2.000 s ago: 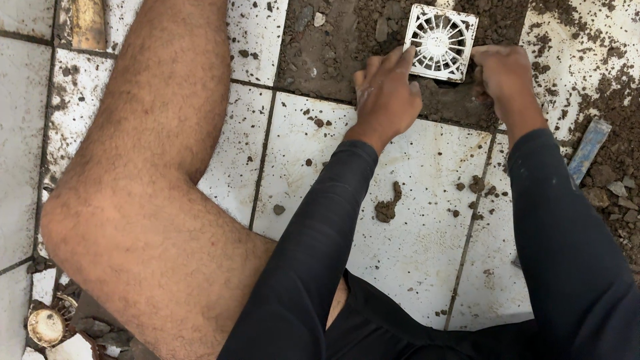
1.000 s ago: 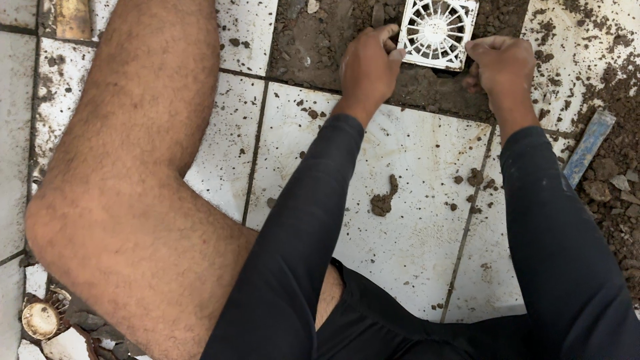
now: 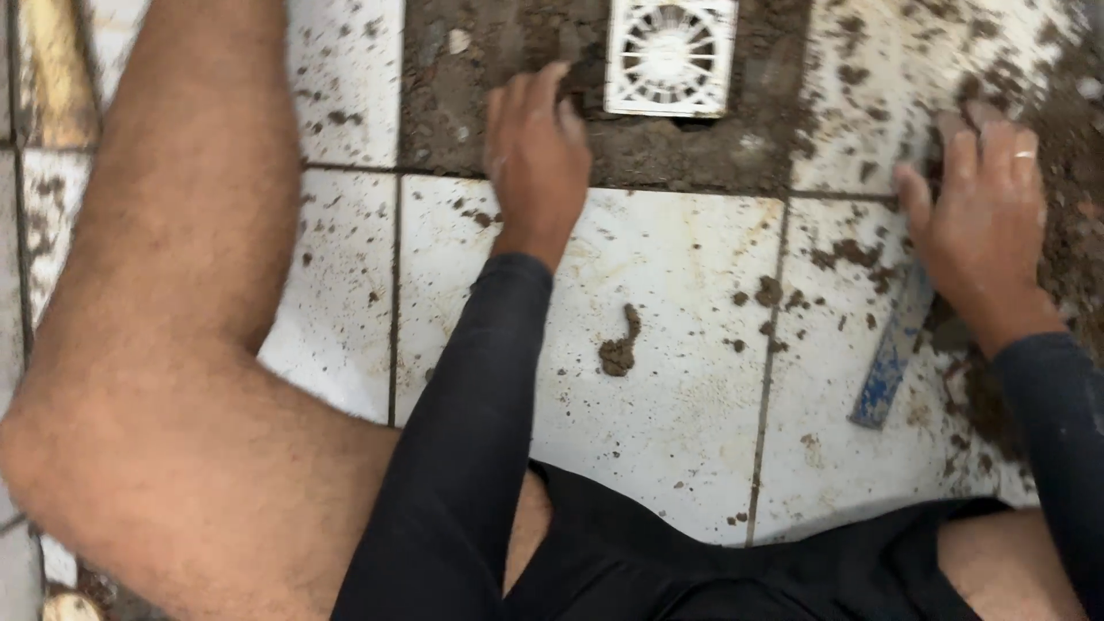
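Observation:
A square white floor drain grate (image 3: pixel 671 59) lies over the dirt-filled opening (image 3: pixel 690 159) between the tiles, with a dark gap at its lower edge. My left hand (image 3: pixel 539 159) is over the dirt left of the grate, apart from it, fingers slightly bent; no object shows in it. At the right, my right hand (image 3: pixel 987 198) is over the upper part of a flat bar with worn blue paint (image 3: pixel 888 371). Its fingers are partly blurred, and whether they grip the bar cannot be told.
White floor tiles (image 3: pixel 673 259) carry scattered mud crumbs, and a lump of mud (image 3: pixel 619 354) lies mid-floor. Loose soil (image 3: pixel 1078 224) is heaped at the right. My bent bare leg (image 3: pixel 172 345) fills the left side. A yellowish piece (image 3: pixel 59 78) lies at upper left.
Both hands have come away from the grate. My right hand has moved right, to the blue-painted bar; my left hand is now a little left of the grate.

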